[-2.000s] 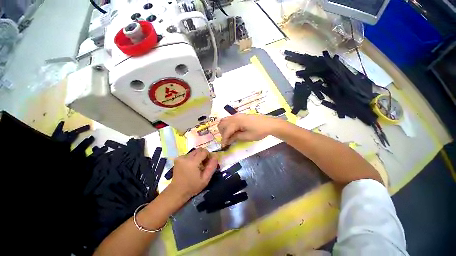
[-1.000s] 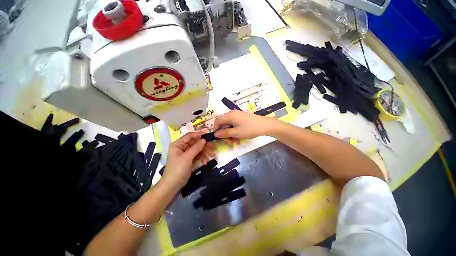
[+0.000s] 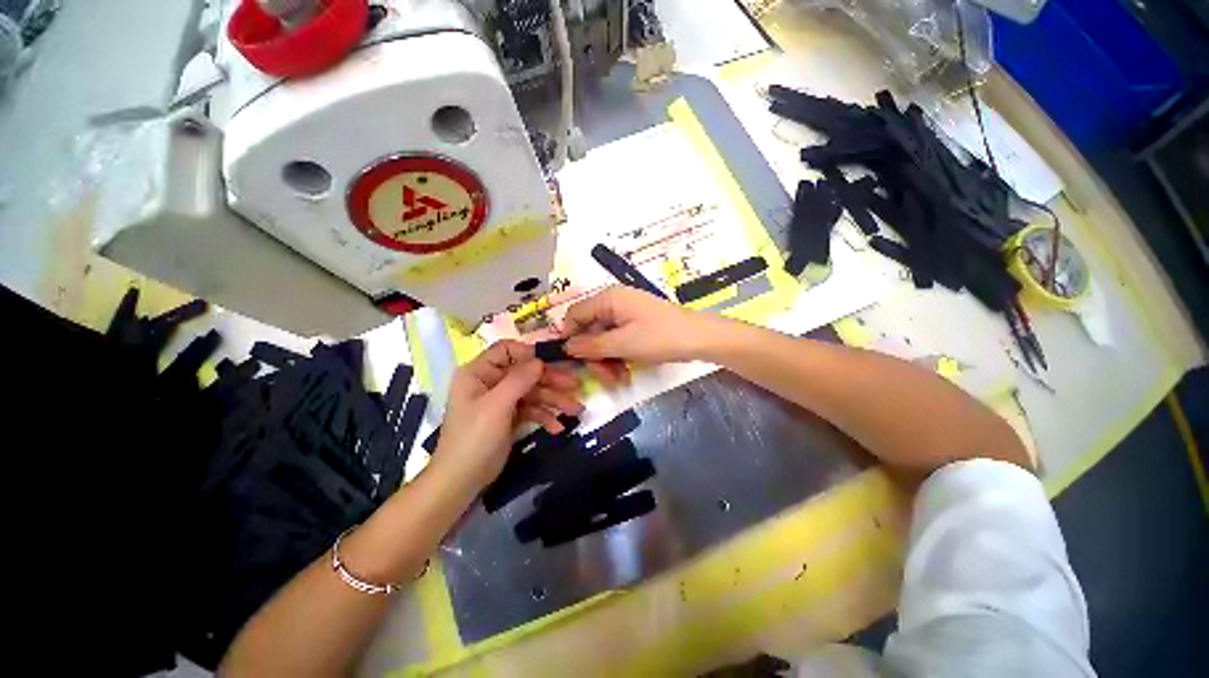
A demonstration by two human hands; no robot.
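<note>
My left hand (image 3: 491, 391) and my right hand (image 3: 623, 329) meet just in front of the sewing machine head (image 3: 385, 172). Between their fingertips they hold a short black fabric tab (image 3: 550, 350), mostly covered by the fingers. Below them a small group of black tabs (image 3: 583, 490) lies on the dark metal plate (image 3: 743, 450). Two more black strips lie on the pale template (image 3: 650, 199) behind my right hand, one of them slanted (image 3: 626, 269) and one nearly level (image 3: 723, 278). The needle area is mostly hidden under the head.
A large black tab heap (image 3: 305, 424) lies at left. Another heap (image 3: 902, 186) lies at right, beside a yellow tape roll (image 3: 1051, 262) and thin dark snips (image 3: 1025, 338). A clear plastic bag (image 3: 915, 47) is behind it, with blue bins (image 3: 1087, 73) beyond.
My hands have come together and lifted a tab from by the needle area. The view has shifted, so the machine head sits higher and further left. The strips on the template are more exposed.
</note>
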